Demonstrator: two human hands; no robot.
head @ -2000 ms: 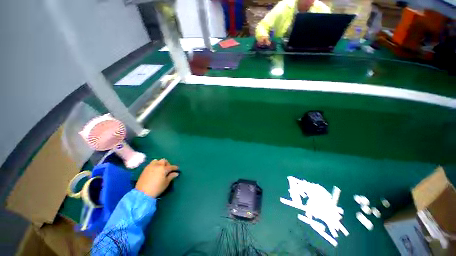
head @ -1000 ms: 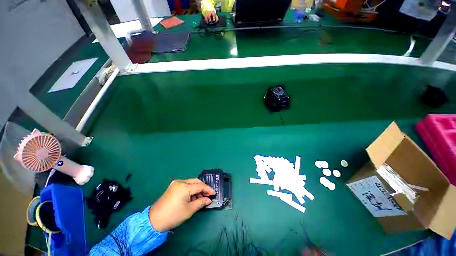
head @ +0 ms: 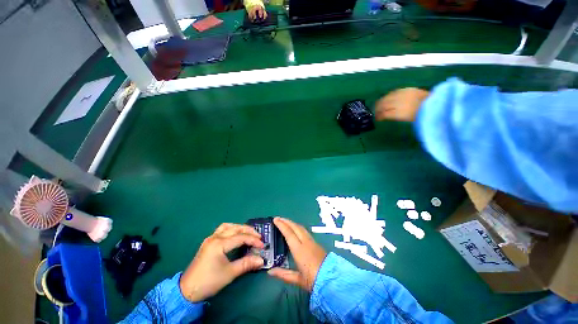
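Note:
A black housing with pale printing on its face lies on the green bench in front of me. My right hand grips its right side, with fingers at the far corner and thumb at the near corner. My left hand is at its left side, with index finger and thumb tips close together on its face; I cannot tell if a small part is between them. A pile of small shiny black parts lies to the left.
White strips, round white pads and an open cardboard box are at right. A neighbour's blue-sleeved arm reaches over the box towards another black housing. A blue tape dispenser and pink fan stand left.
My left hand moved from the small parts to the housing. My right hand has come in and taken hold of its right side. The neighbour's arm has entered from the right.

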